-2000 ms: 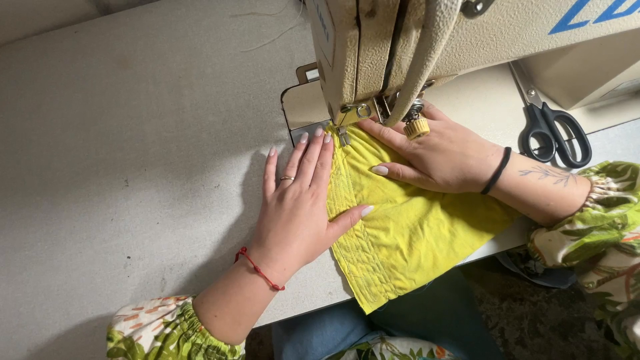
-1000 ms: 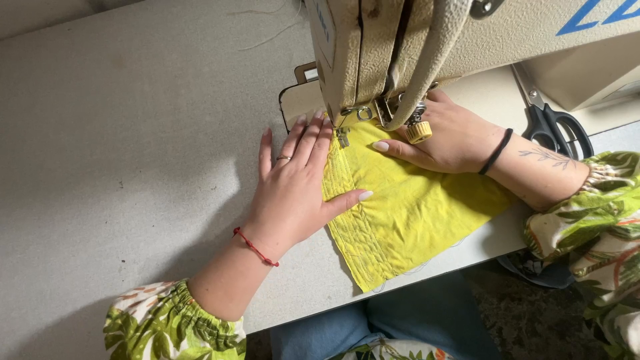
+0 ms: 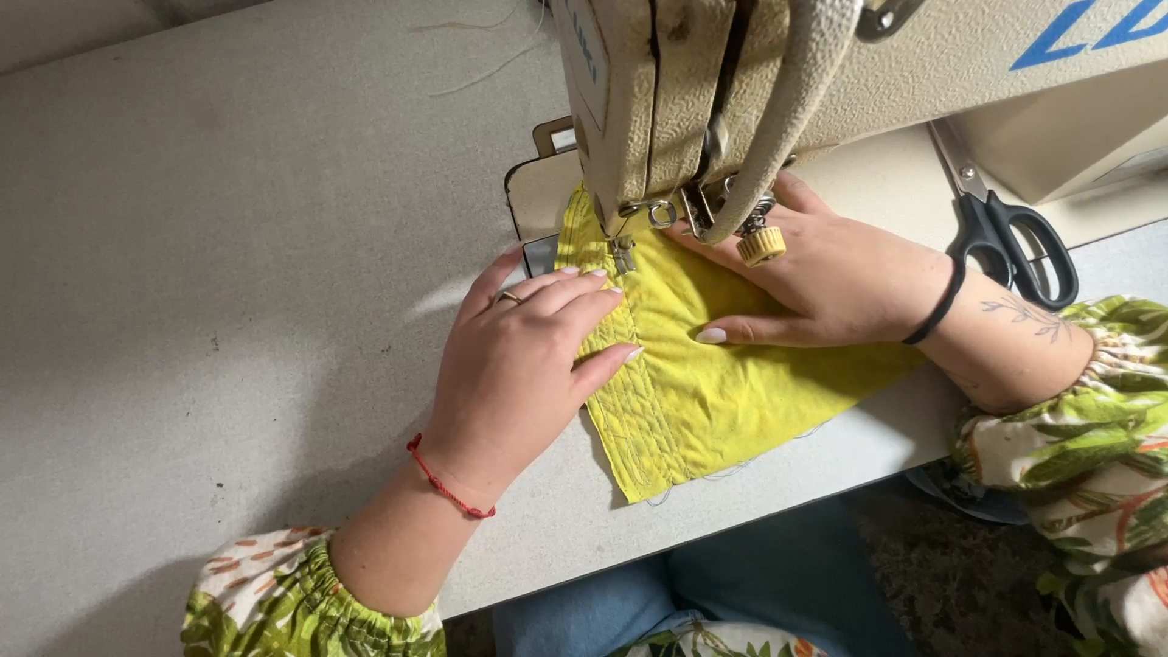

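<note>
A yellow fabric piece [image 3: 730, 401] with several stitched rows along its left edge lies under the presser foot [image 3: 623, 255] of a sewing machine [image 3: 630, 109]. My left hand [image 3: 529, 365] rests palm down on the stitched edge, just below the foot, its fingers a little apart. Spread flat on the cloth to the right of the foot is my right hand [image 3: 803, 274]; its fingertips are partly hidden behind the machine head and the yellow tension knob [image 3: 761, 245]. Neither hand grips the cloth.
Black-handled scissors [image 3: 995, 228] lie on the machine bed right of my right wrist, blades partly under the machine arm. Loose threads [image 3: 484, 78] lie at the back of the grey table [image 3: 228, 274]. The table's front edge runs below the fabric, above my legs.
The yellow fabric has moved away from me under the presser foot; its stitched edge now shows beyond the foot, and its near corner lies farther from the table's front edge.
</note>
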